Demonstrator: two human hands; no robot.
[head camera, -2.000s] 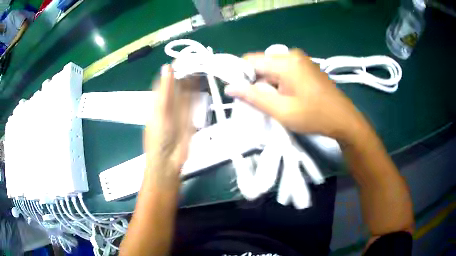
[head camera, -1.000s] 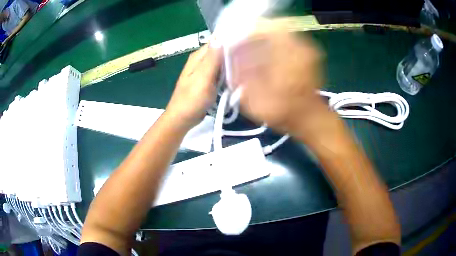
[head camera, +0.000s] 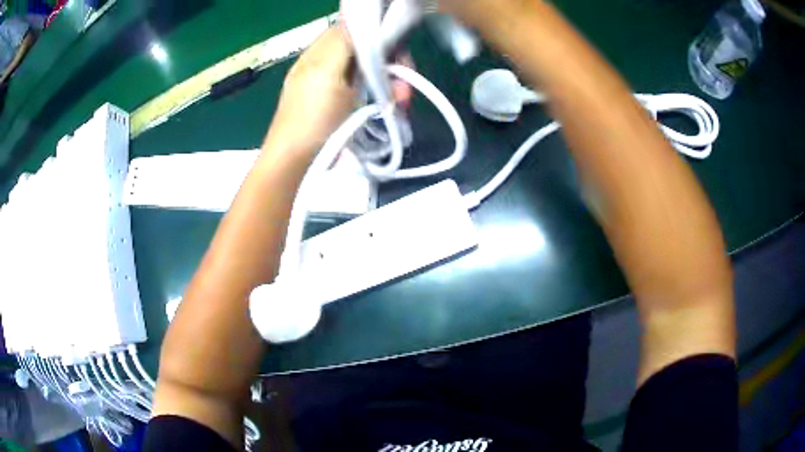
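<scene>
My left hand (head camera: 325, 84) is closed around a white power cord (head camera: 446, 110), which loops right and hangs down left to a mains plug (head camera: 284, 312). The plug overlaps a white power strip (head camera: 388, 238) lying slanted on the bench. A second power strip (head camera: 194, 180) lies behind my left forearm. My right hand (head camera: 455, 7) is at the top edge, cut off and blurred, so its grip cannot be told. A blurred white soft thing, perhaps a cloth (head camera: 459, 40), hangs beside it. Another plug (head camera: 497, 94) lies right of the loop.
A stack of white power strips (head camera: 66, 247) stands at the left, its cords (head camera: 110, 375) hanging over the bench edge. A coiled cord (head camera: 688, 119) and a clear bottle (head camera: 726, 51) are at the right. A dark piece (head camera: 233, 83) lies on the yellowish strip. Part of a person shows top left.
The white cloth has moved from over the front strip toward the top edge. My right hand has moved up there too. The hanging plug has swung left, and the cord loop has opened wider.
</scene>
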